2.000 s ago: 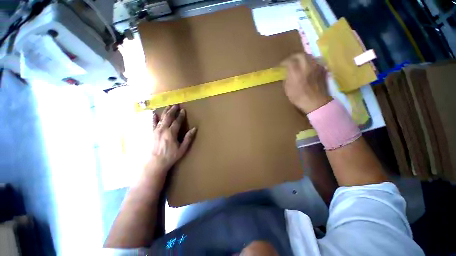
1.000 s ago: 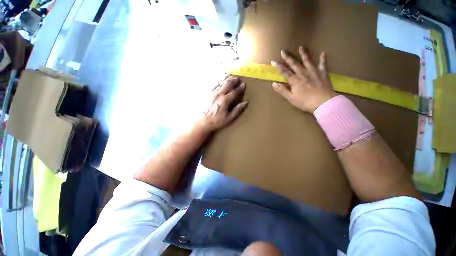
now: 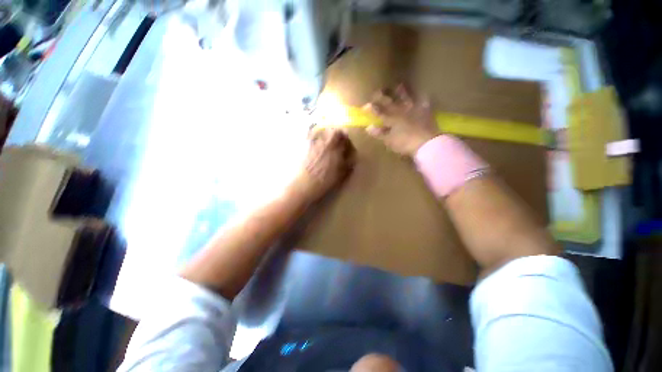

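A large brown panel (image 3: 406,211) lies on the white sewing template (image 3: 573,207), its near edge at my lap. The yellow strip (image 3: 493,128) lies flat across the panel. My left hand (image 3: 331,156) is at the panel's left edge by the strip's left end, fingers curled; whether it pinches the edge is blurred. My right hand (image 3: 401,120) rests on the strip and panel with bent fingers, right of my left hand. The yellow end tab (image 3: 599,138) with a pale tag is at the template's right edge.
The white sewing machine head (image 3: 290,43) stands at the upper left of the panel, brightly lit. A stack of brown panels (image 3: 33,211) is at the far left, with yellow sheets (image 3: 30,330) below it. A dark metal rail (image 3: 464,16) runs behind the template.
Since one second ago, the view has shifted and blurred. My right hand has moved left along the strip, its fingers now more bent. My left hand has curled its fingers at the panel's edge.
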